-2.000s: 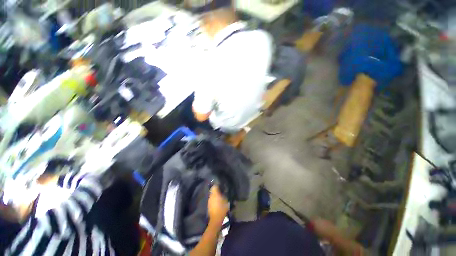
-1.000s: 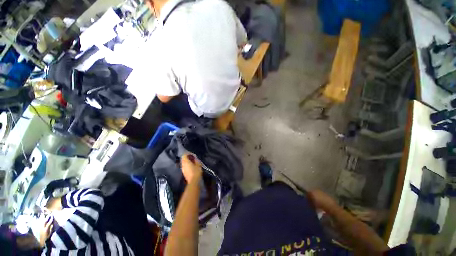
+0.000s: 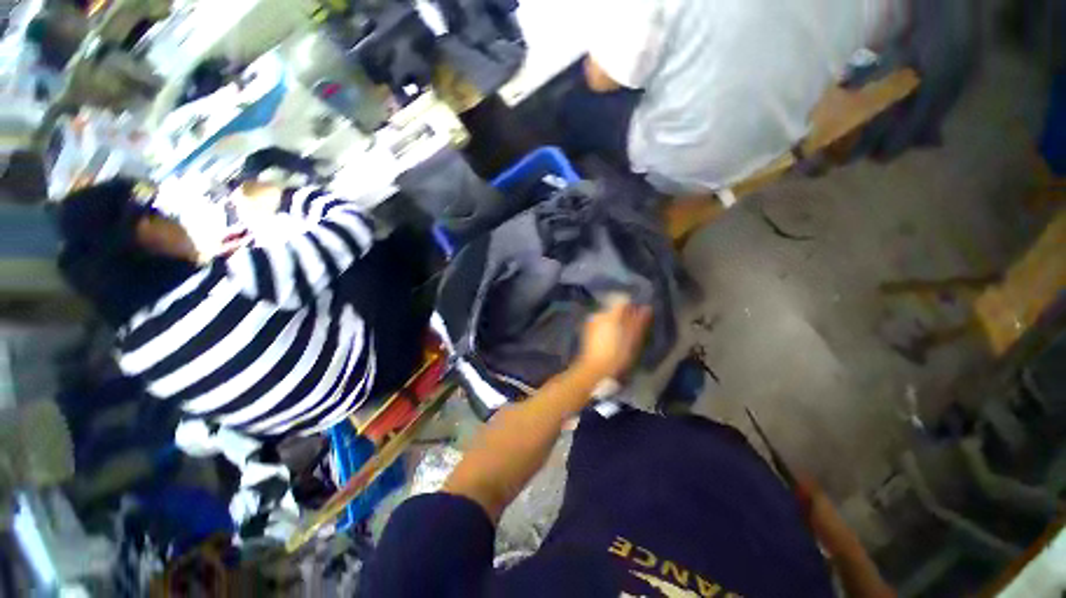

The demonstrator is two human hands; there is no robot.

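Observation:
Dark grey and black garments [image 3: 532,275] lie heaped over a blue crate [image 3: 540,167] in front of me, with white trim along the edge nearest me. My left hand [image 3: 615,335] is on the right part of the heap. It is blurred, and whether its fingers grip the cloth cannot be told. My right forearm [image 3: 848,543] reaches up at the lower right, beside a thin dark line; the right hand [image 3: 809,493] is small and blurred, and its fingers cannot be made out.
A worker in black-and-white stripes [image 3: 251,339] sits close on the left. A worker in a pale shirt [image 3: 748,88] sits on a wooden bench [image 3: 859,111] ahead. Another wooden bench [image 3: 1029,292] is at the right. A sewing machine [image 3: 251,99] stands at the upper left.
The view has swung left, so the crate and workers appear farther right. My left hand has moved from the upper middle of the heap to its right part. The white-edged cloth near that hand has shifted.

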